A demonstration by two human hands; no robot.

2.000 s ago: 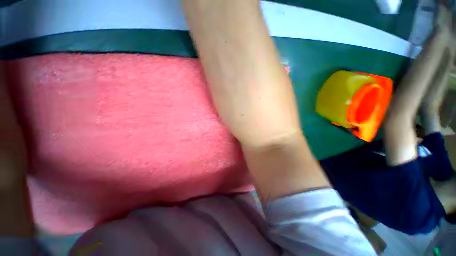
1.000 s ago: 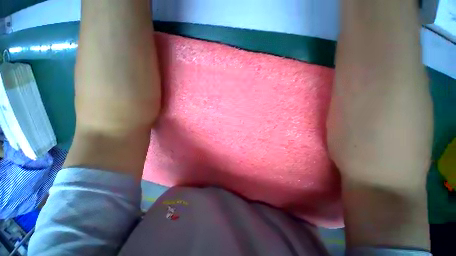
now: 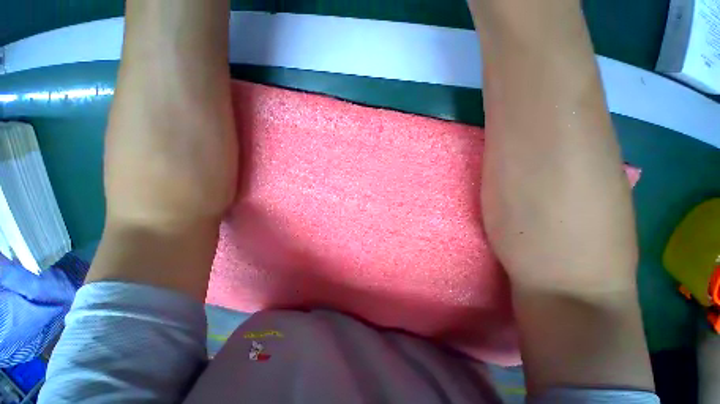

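Observation:
Both my forearms reach forward over the pink-red foam mat (image 3: 363, 205) and the white guide rail (image 3: 355, 49). They run out of the top edge of the picture, so my left hand and my right hand are both out of view. What they hold or touch cannot be seen. The mat lies on the green worktop, its sides partly covered by my forearms. A white carton (image 3: 699, 39) with small print is cut off at the top right, partly over the rail.
A stack of flat white cartons (image 3: 30, 197) stands at the left edge, beside blue striped cloth (image 3: 39, 304). A yellow and orange-red object, perhaps a tape dispenser (image 3: 695, 245), is at the right edge. Part of another person's arm (image 3: 708, 359) shows at the lower right.
Both forearms were reaching forward one second ago too. The view has shifted, showing more green belt beyond the rail. The printed carton and yellow object now show more fully at right.

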